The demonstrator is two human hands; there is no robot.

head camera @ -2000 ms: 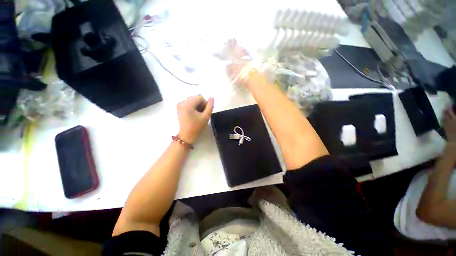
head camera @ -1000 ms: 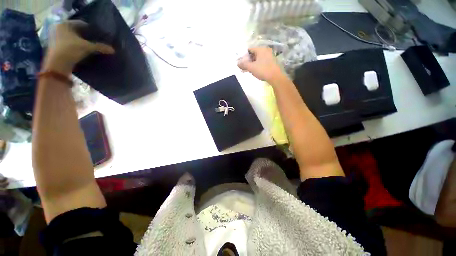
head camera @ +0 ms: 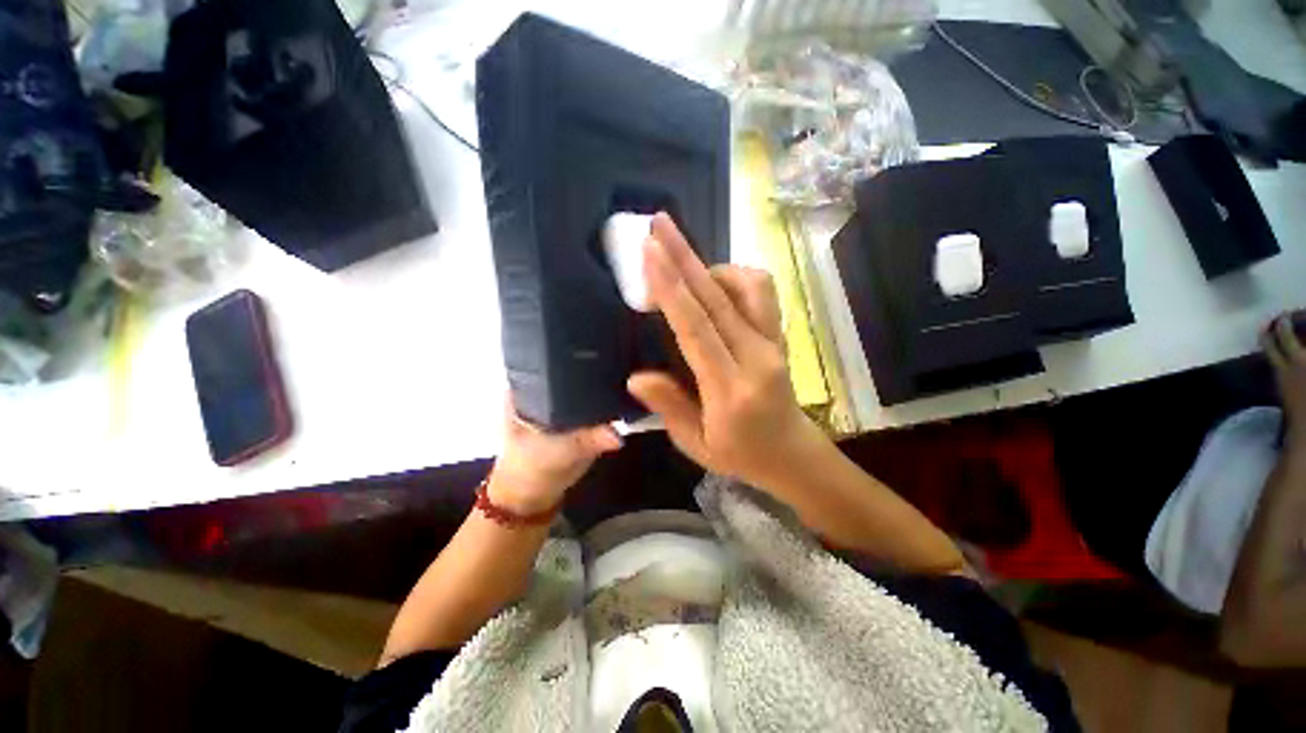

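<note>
My left hand (head camera: 542,461) holds a black tray (head camera: 566,322) from its lower edge, raised and tilted over the bench. A white rounded case (head camera: 629,261) sits in the tray's centre recess, tilted. My right hand (head camera: 738,365) has its fingertips against the case's right side, with the thumb apart below. A small white bit shows beside my left thumb; I cannot tell what it is. The flat black base with the cable is not visible now.
Two black trays with white cases (head camera: 957,267) stand at right, a narrow black box (head camera: 1215,208) beyond. A clear bag (head camera: 845,126) lies behind, a yellow strip (head camera: 802,322) beside my right hand. Left are a phone (head camera: 238,375) and a tall black stack (head camera: 294,151). A person's arm (head camera: 1272,559) shows far right.
My left hand has come from the black stack at left to the centre and now holds a tray. My right hand has moved down and left onto the white case. The raised tray covers where the base lay.
</note>
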